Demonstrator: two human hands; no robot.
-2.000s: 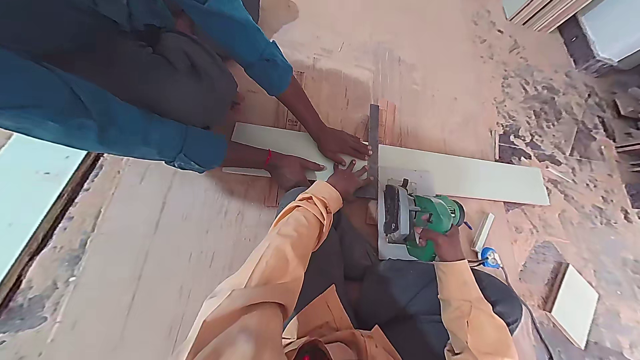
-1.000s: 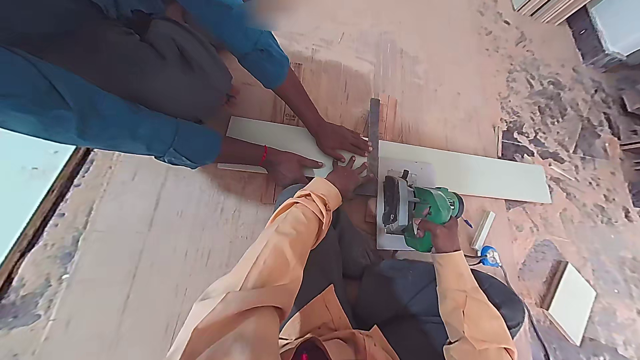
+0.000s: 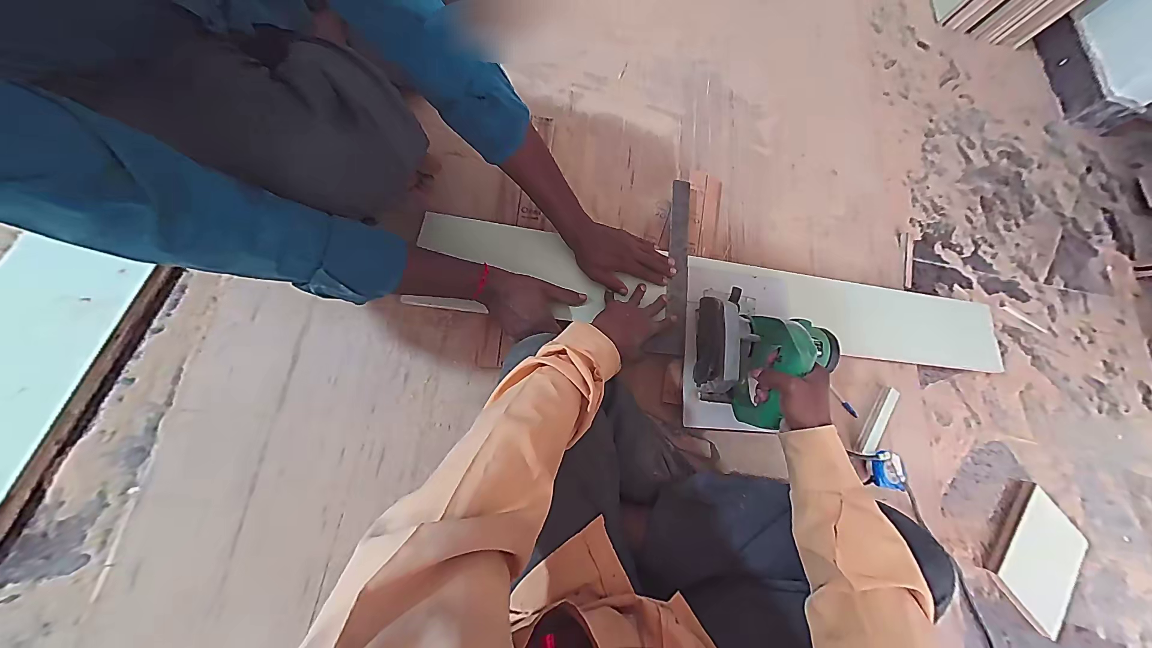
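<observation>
A long pale board [image 3: 909, 317] lies crosswise on wooden strips on the floor. My right hand [image 3: 796, 394] grips the handle of a green circular saw [image 3: 781, 351], whose wide base plate [image 3: 706, 418] rests over the board. Against the plate's left side lies a dark metal square [image 3: 679, 225], its long arm crossing the board. My left hand [image 3: 632, 321], fingers spread, presses on the board beside the square and touches a co-worker's hand [image 3: 621, 256]. The co-worker's other hand [image 3: 522, 301], with a red wrist thread, holds the board farther left. The saw's blade is hidden.
Right of my knee lie a blue tape measure [image 3: 887, 470], a pen [image 3: 844, 403], a short pale strip [image 3: 879, 419] and a power cord [image 3: 967, 598]. A board offcut [image 3: 1042, 560] is at lower right, stacked boards [image 3: 1003, 18] at top right, and a large pale panel [image 3: 63, 333] at left.
The saw and its base plate have shifted slightly toward my body along the square between the first frame and now. My left hand and the co-worker's hands stay on the board.
</observation>
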